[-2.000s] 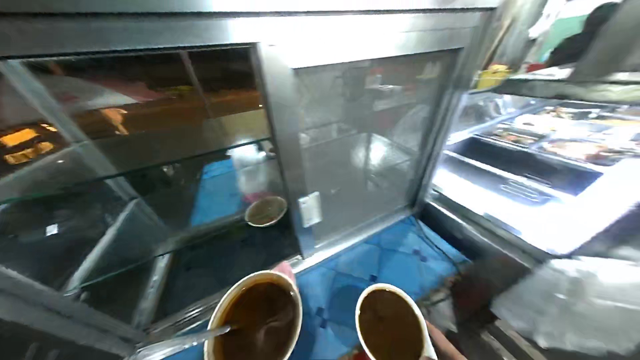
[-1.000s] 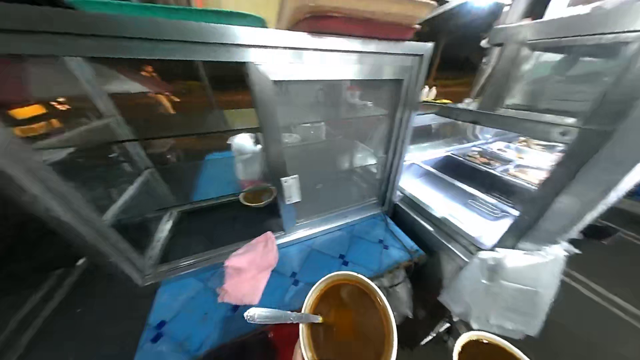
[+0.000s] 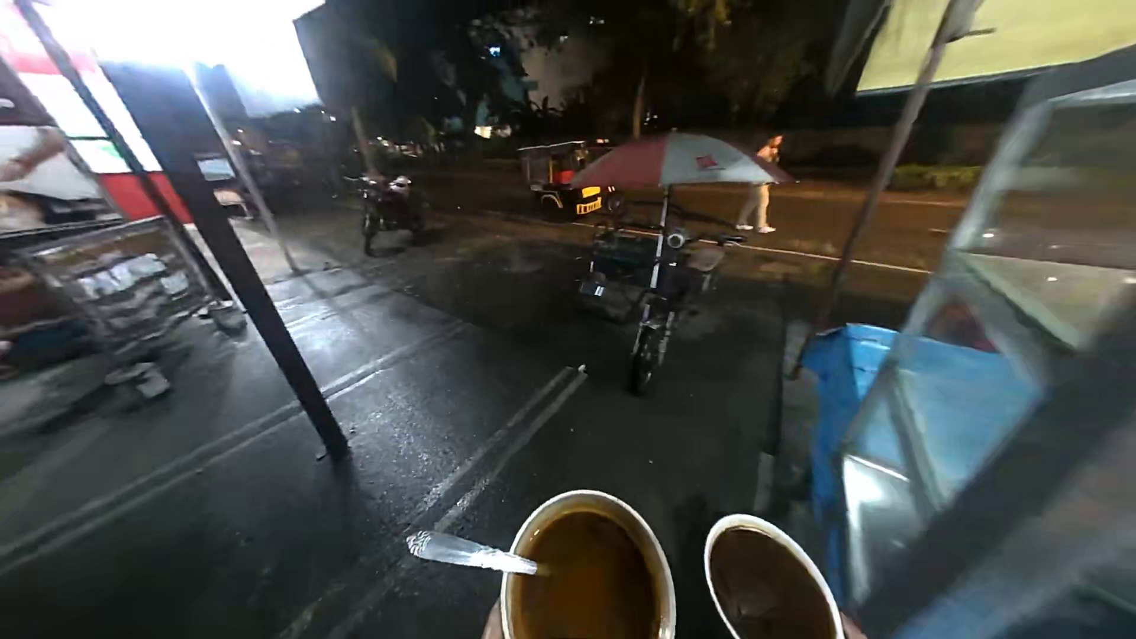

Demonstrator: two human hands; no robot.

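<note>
A white-rimmed cup of brown liquid is at the bottom centre, held by my left hand, of which only a sliver shows at the cup's left side. A metal spoon leans in this cup, its handle sticking out to the left. To the right, a second white-rimmed cup with darker brown liquid is in my right hand, mostly hidden below the frame. The two cups stand apart, both upright or nearly so.
A metal-framed glass case and blue sheeting flank the right. A dark slanted post rises on the left. Ahead are a parked bike with an umbrella, a motorcycle, a three-wheeled vehicle and a walking person.
The view has swung from the counter with its glass case and pink cloth to the pavement and street. Both cups have stayed in my hands, away from the blue counter.
</note>
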